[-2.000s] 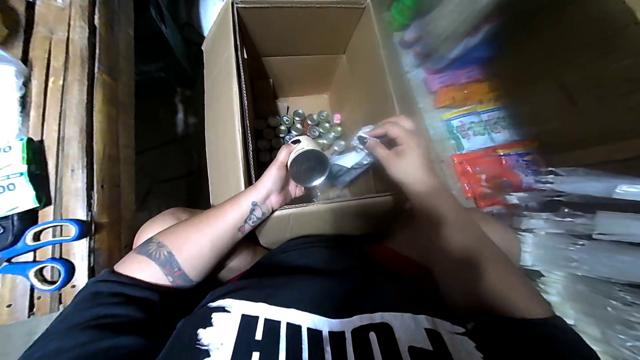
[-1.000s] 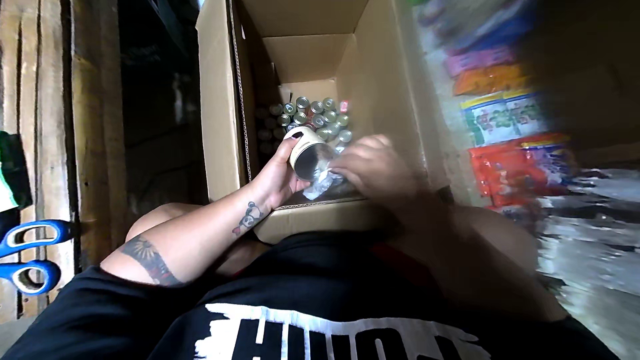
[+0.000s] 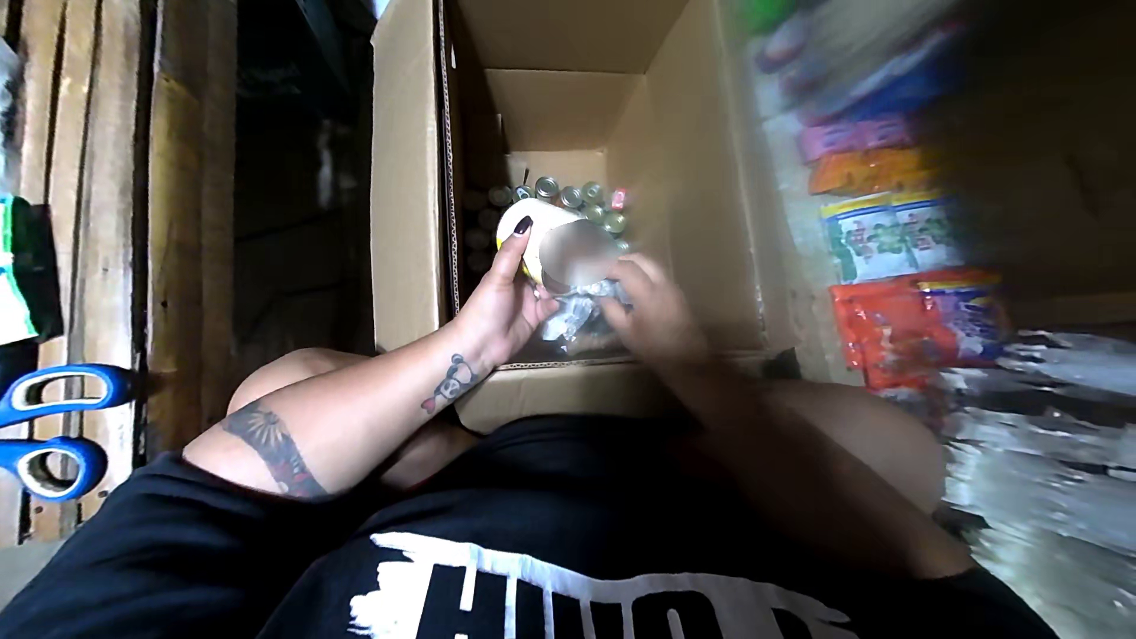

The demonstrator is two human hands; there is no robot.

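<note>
My left hand (image 3: 508, 306) holds a pale cylindrical can (image 3: 540, 222) with a yellow patch on its side, tilted so its round metal end faces me. The thumb lies along the can's side. At the can's lower right, my right hand (image 3: 646, 306) pinches a crumpled clear plastic bag or wrap (image 3: 572, 318), which hangs just under the can's end. Both hands are above the near edge of a tall open cardboard box (image 3: 568, 106). Several small cans (image 3: 593, 193) stand upright on the box's floor, partly hidden by the held can.
Blue-handled scissors (image 3: 67, 386) lie on wooden slats (image 3: 102, 177) at the left, near a green and black packet (image 3: 25, 266). Right of the box are colourful packets, among them red ones (image 3: 879, 324) and green-white ones (image 3: 874, 238), and clear plastic packaging (image 3: 1047, 479).
Two seconds ago the right hand held the plastic up to the right of the can; now hand and plastic are against the can's end. The left hand keeps its hold on the can.
</note>
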